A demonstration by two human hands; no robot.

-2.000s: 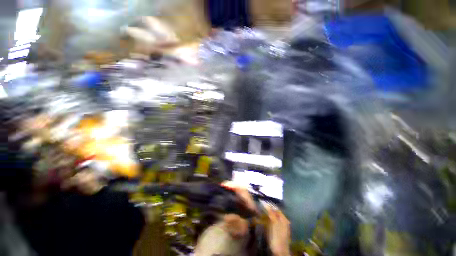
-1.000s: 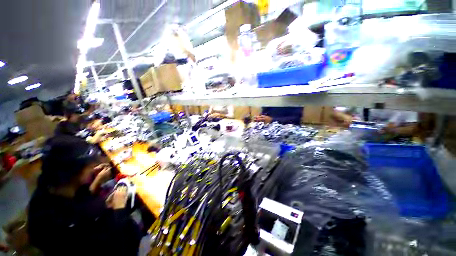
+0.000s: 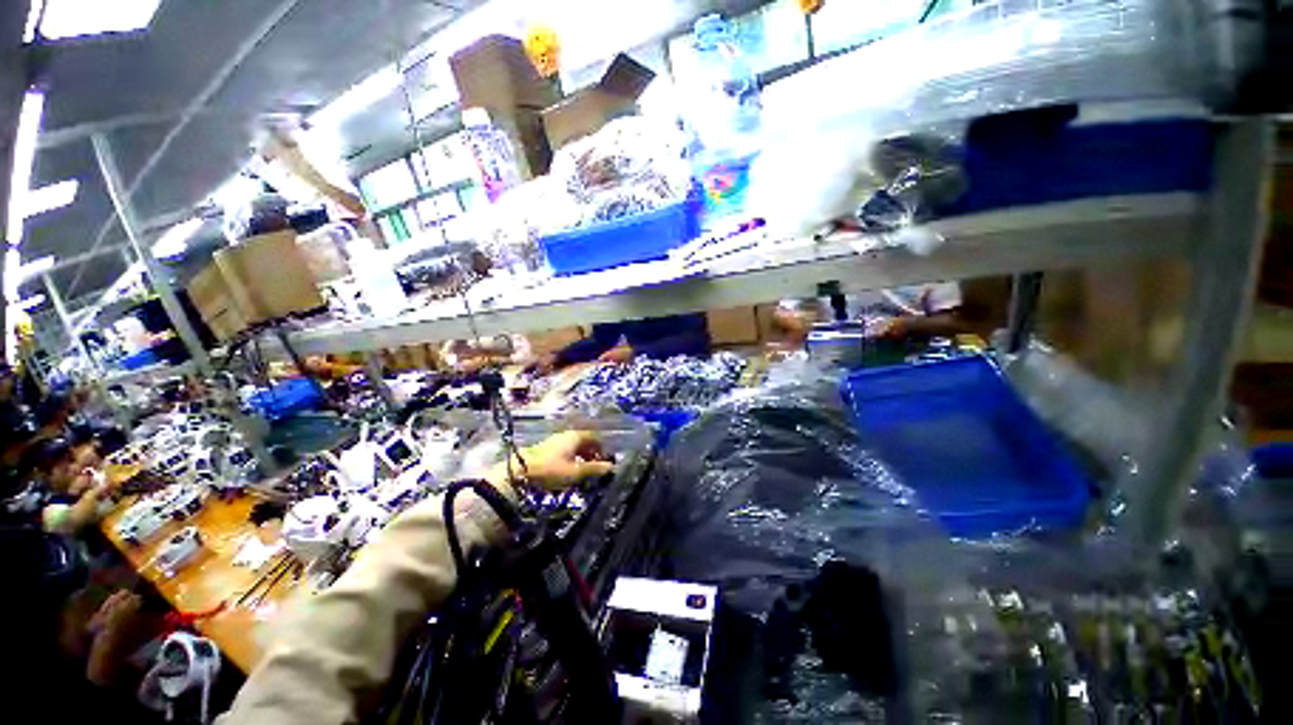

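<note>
My left hand (image 3: 564, 462), at the end of a beige sleeve, reaches over the far part of the left-hand tray (image 3: 645, 489). Its fingers are at the rows of dark connector ends; whether they grip one cannot be told. Black cables with yellow bands (image 3: 489, 630) lie below the forearm, partly hidden by it. A thick black tool, seemingly the electric screwdriver (image 3: 564, 623), hangs in front of the cables beside a looped black cord. The white box (image 3: 691, 601) with an open window stands right of it. My right hand is not in view.
A crumpled clear bag (image 3: 766, 460) over dark contents lies behind the white box. A blue bin (image 3: 964, 446) is right of it. The right-hand tray (image 3: 978, 567) holds cables. A metal shelf (image 3: 879, 262) crosses overhead. Other workers' hands (image 3: 114, 623) are at the left.
The view has swung right, so the bench things sit further left. My left arm has come in from the lower left and reaches over the tray.
</note>
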